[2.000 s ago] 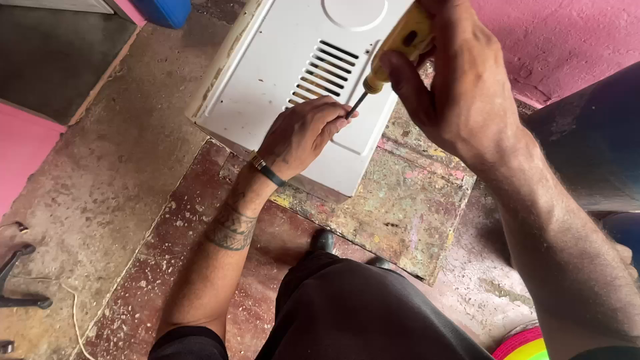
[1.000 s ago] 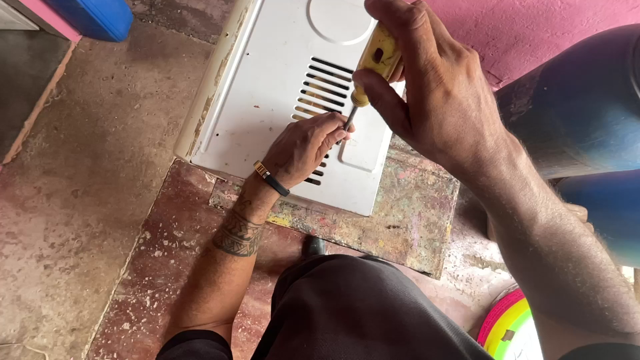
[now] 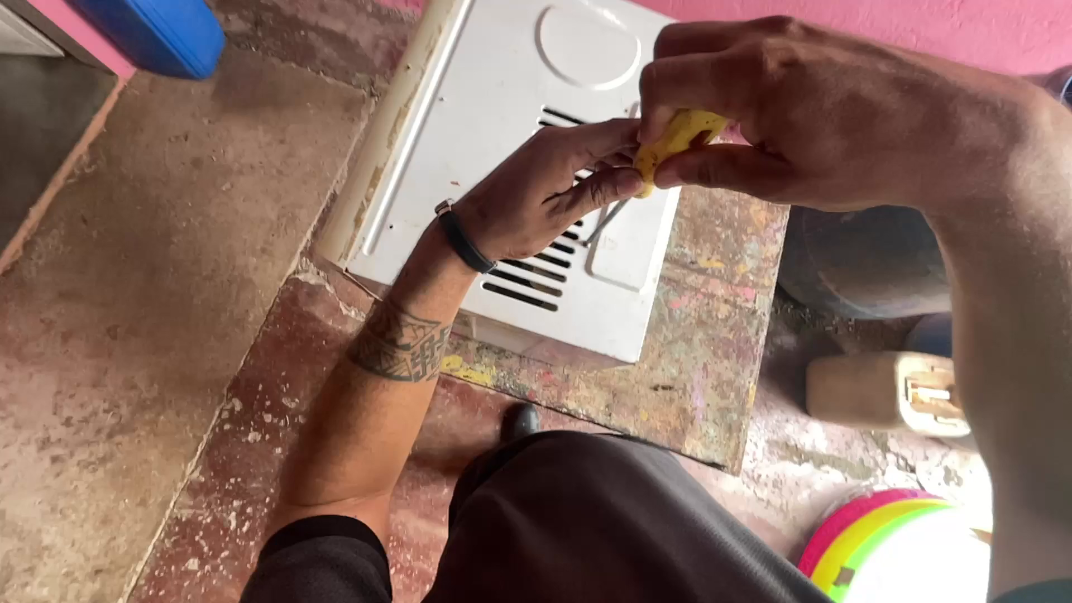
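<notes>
A white metal appliance panel point(image 3: 486, 109) with a row of vent slots lies below my hands on a paint-stained board point(image 3: 712, 335). My right hand point(image 3: 754, 117) is closed around the yellow handle of a screwdriver point(image 3: 682, 142). The screwdriver's thin shaft slants down to the panel near the slots. With thumb and fingers, my left hand point(image 3: 553, 188) touches the lower end of the handle; whether it grips the handle or something small is hidden. Its palm side hangs over the vent slots, covering some of them.
Right of the board stand dark barrels point(image 3: 871, 260) and a beige plastic jug point(image 3: 888, 394). A bright striped round object point(image 3: 879, 544) is at lower right. Upper left holds a blue container point(image 3: 159, 33). A pink wall point(image 3: 963, 38) rises behind the panel.
My left hand has moved from beside the screwdriver's tip up to the lower end of its handle. My right hand has turned around the handle.
</notes>
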